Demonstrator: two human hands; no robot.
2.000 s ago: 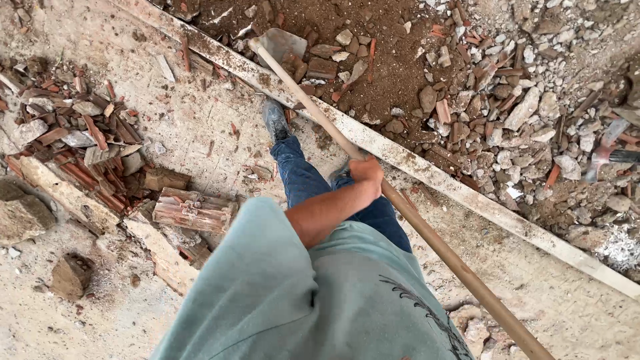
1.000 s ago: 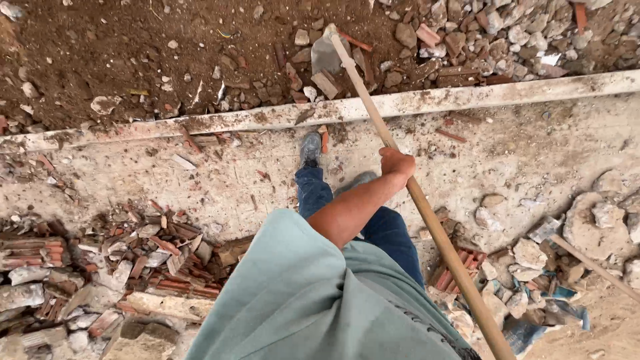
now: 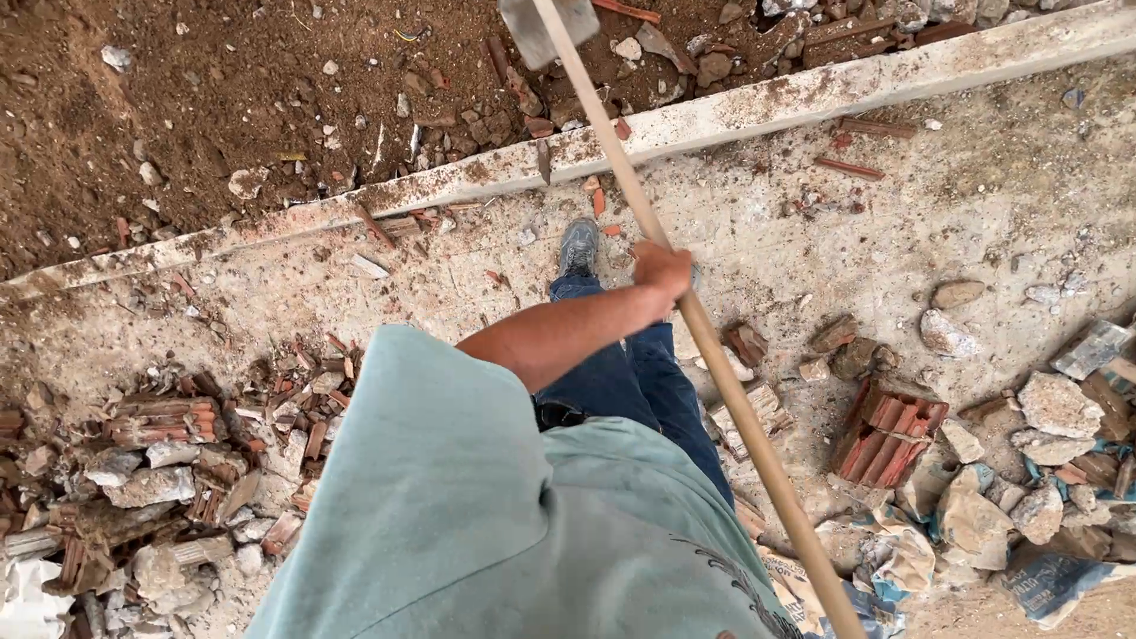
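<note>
My left hand (image 3: 662, 270) is closed around the long wooden handle (image 3: 729, 390) of what looks like a hoe. The handle runs diagonally from the bottom right to the top, crossing over a pale concrete curb (image 3: 737, 115). At its upper end, a flat grey metal blade (image 3: 577, 22) lies against brown soil strewn with rubble, partly cut off by the top edge. My right hand cannot be made out; only a tiny skin-coloured spot shows at the bottom edge.
Broken hollow bricks (image 3: 169, 419) and concrete chunks are heaped at lower left. At right lie a red hollow brick (image 3: 890, 432), stones (image 3: 1059, 404) and torn paper sacks (image 3: 1056, 577). My shoe (image 3: 579, 247) is on the dusty concrete floor, close to the curb.
The view has turned strongly, so the curb slants the other way than two seconds ago. My left hand has stayed on the handle, and the blade has remained on the soil side of the curb.
</note>
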